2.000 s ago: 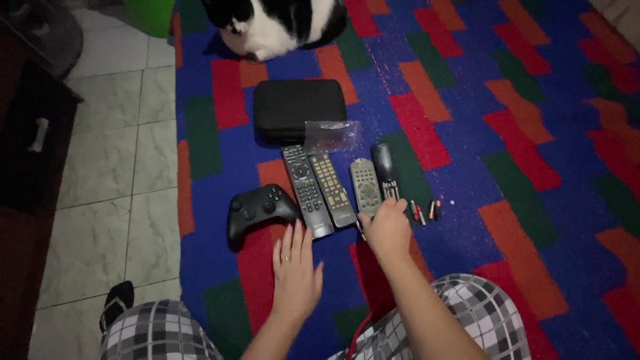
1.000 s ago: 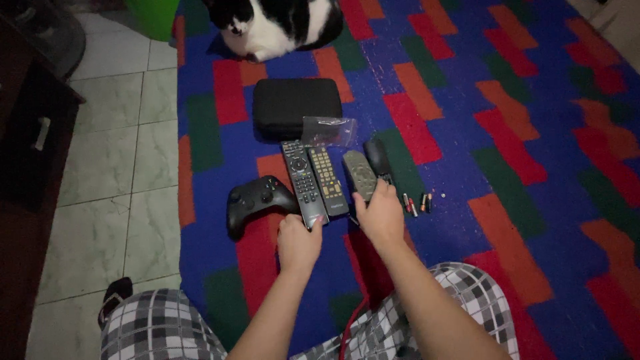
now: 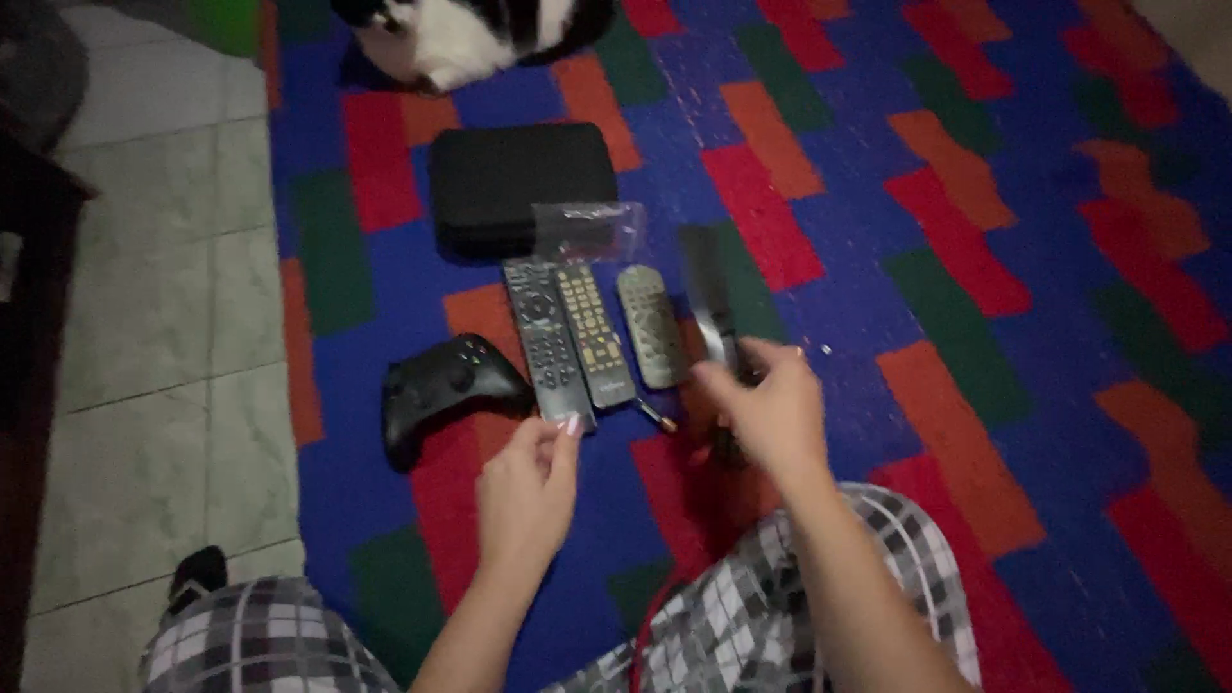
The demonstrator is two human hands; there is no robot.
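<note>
My left hand (image 3: 529,481) rests its fingertips at the lower end of a long black remote control (image 3: 547,337). A dark remote with yellowish buttons (image 3: 592,332) lies beside it, then a grey remote (image 3: 652,327). My right hand (image 3: 770,409) grips a dark, blurred remote (image 3: 707,289), raised at the right of the grey one. A battery (image 3: 657,415) lies below the dark remote with yellowish buttons. A black game controller (image 3: 448,390) sits to the left of the remotes.
A black zip case (image 3: 523,183) lies behind the remotes, a clear plastic bag (image 3: 602,229) over its corner. A black and white cat (image 3: 462,43) rests farther back on the patterned blanket (image 3: 770,221). Tiled floor (image 3: 154,308) is at the left. A small white bit (image 3: 826,349) lies at the right.
My right hand has moved off the grey remote to the right and now holds the dark remote. The loose batteries at the right no longer show there; one battery now lies below the remotes.
</note>
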